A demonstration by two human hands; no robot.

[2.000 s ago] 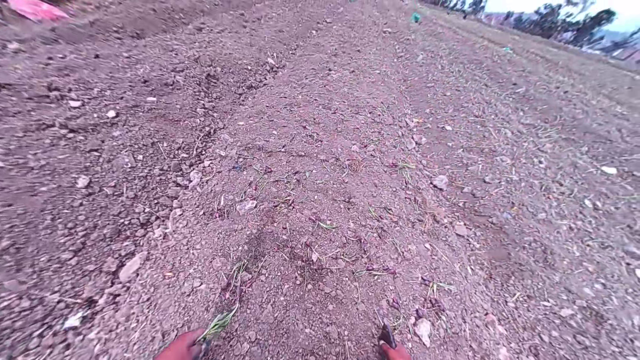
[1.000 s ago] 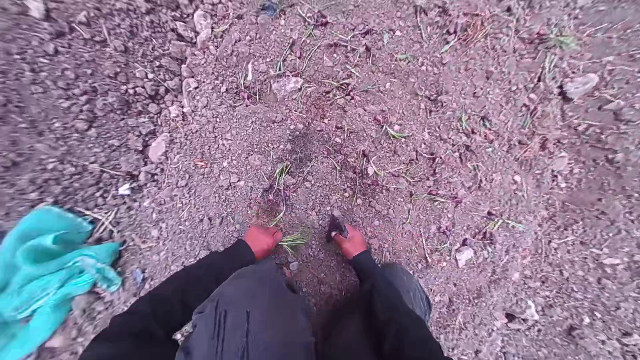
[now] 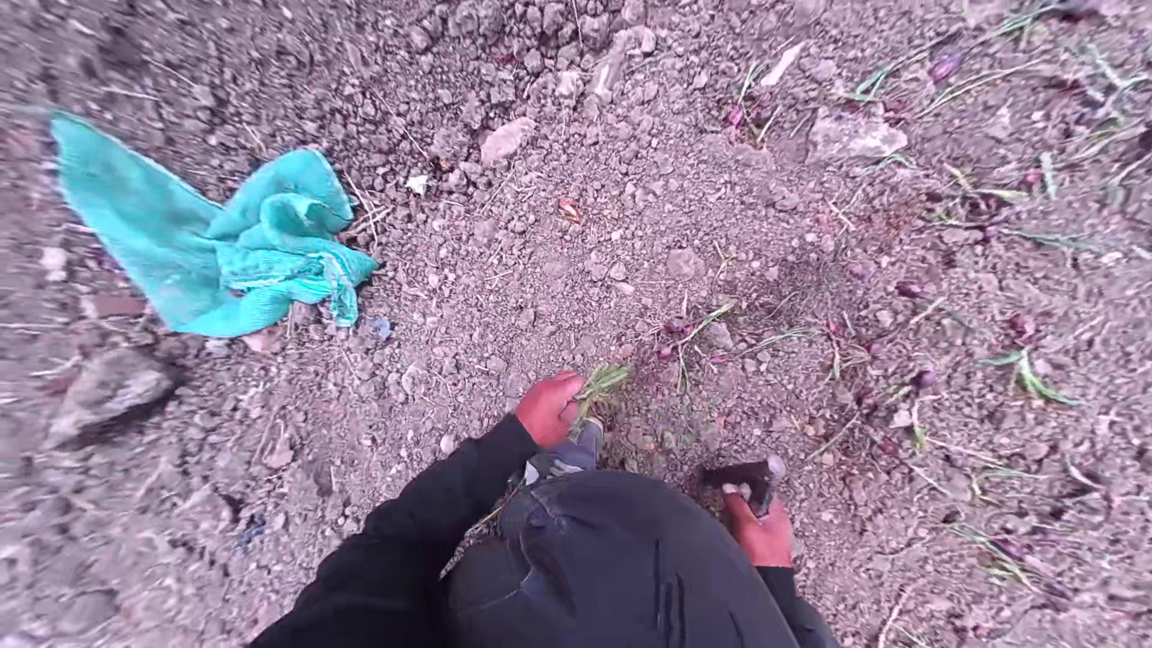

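My left hand (image 3: 548,410) is closed around a small bunch of green leaves (image 3: 605,382), low over the soil near my shoe. To its right, my right hand (image 3: 763,533) grips a dark hand tool (image 3: 749,477) whose head points left; its exact kind is unclear and its handle is mostly covered by my fingers. Red-purple onions with green tops (image 3: 677,342) lie on the soil just above and between my hands. More onions (image 3: 924,378) are scattered over the ground at the right.
A crumpled teal mesh cloth or sack (image 3: 261,256) lies on the soil at the left. Below it sits a large stone (image 3: 115,389). Flat pale stones (image 3: 855,135) lie at the upper right and upper middle (image 3: 507,141). Clods cover the ground.
The view has swung down and to the left, bringing more of the teal cloth in. My hands have moved farther apart; each keeps what it held a second ago.
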